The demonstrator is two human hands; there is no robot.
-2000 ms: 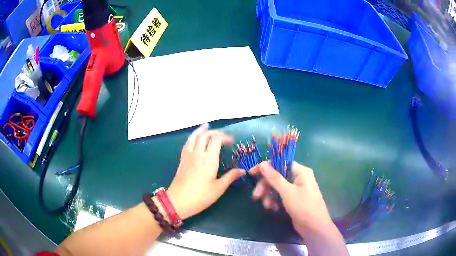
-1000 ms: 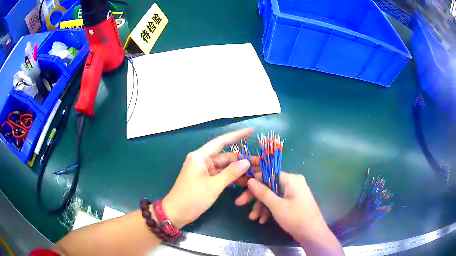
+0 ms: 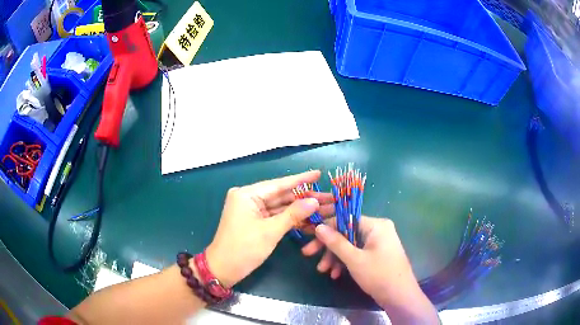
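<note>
A bunch of thin blue wire leads (image 3: 348, 203) with orange-red bands and silvery tips stands upright in my right hand (image 3: 375, 257), gripped between thumb and fingers. My left hand (image 3: 257, 219) holds a smaller group of the same wires (image 3: 308, 190) between thumb and fingers, just left of the main bunch. The fingertips of both hands nearly meet below the tips. The lower ends of the wires are mostly hidden by my hands.
A second wire bundle (image 3: 467, 257) lies at right. A white sheet (image 3: 257, 111) lies beyond my hands, a blue bin (image 3: 426, 57) behind it. A red heat gun (image 3: 124, 82), yellow sign (image 3: 187, 35) and blue parts tray (image 3: 63, 120) are at left. A steel ruler (image 3: 280, 310) runs along the near edge.
Compared with two seconds ago, my left fingers have closed around the smaller group of wires, and the right-hand bunch has shifted slightly left. Since one second ago there is little movement.
</note>
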